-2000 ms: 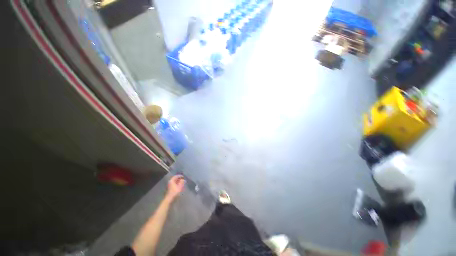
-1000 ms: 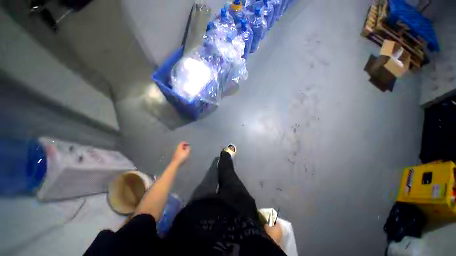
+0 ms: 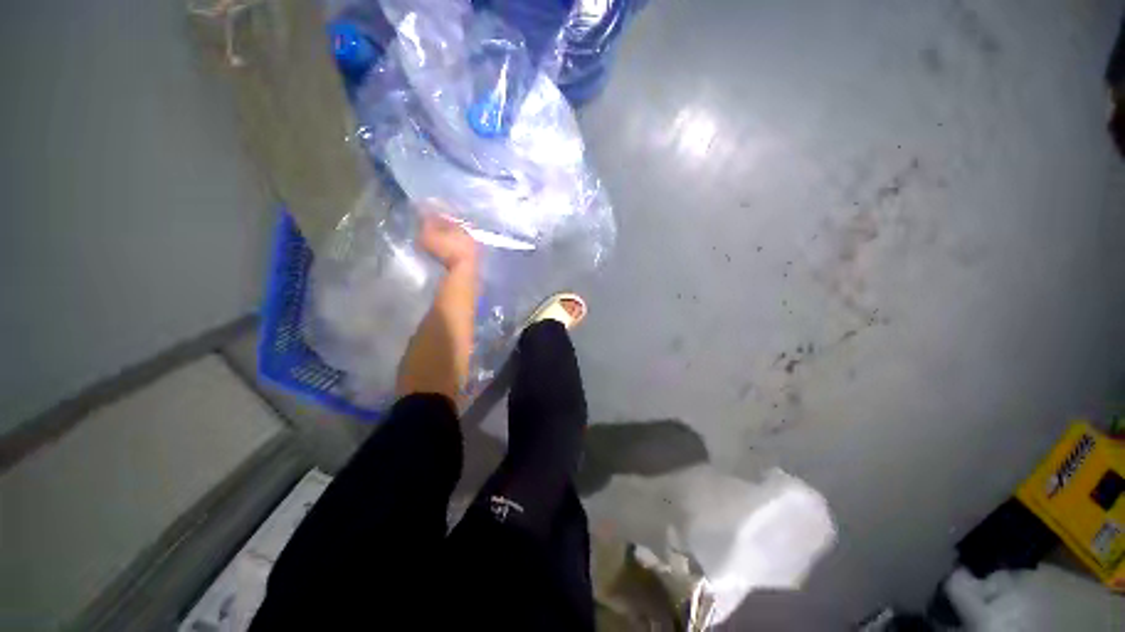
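Observation:
My left hand [image 3: 447, 238] reaches over the blue basket and touches the clear plastic bags [image 3: 494, 167]. Its fingers are blurred and partly behind plastic, so I cannot tell whether they grip it. The blue basket [image 3: 286, 290] has slatted sides and clear plastic inside. A crumpled white bag or sheet [image 3: 771, 531] shows low, right of my legs, beside a small cream item [image 3: 648, 580]. My right hand cannot be made out there.
Large clear blue bottles [image 3: 586, 49] stand behind the plastic at the top. A yellow box [image 3: 1086, 494] stands at the right edge, with a black bag [image 3: 1005, 540] beside it. A white box [image 3: 265, 549] is at the lower left. My sandalled foot [image 3: 561, 309] is close to the basket.
I have come up to the basket, and my left hand has moved from bare floor onto the plastic. My right hand has gone out of sight; the white bag or sheet shows more fully.

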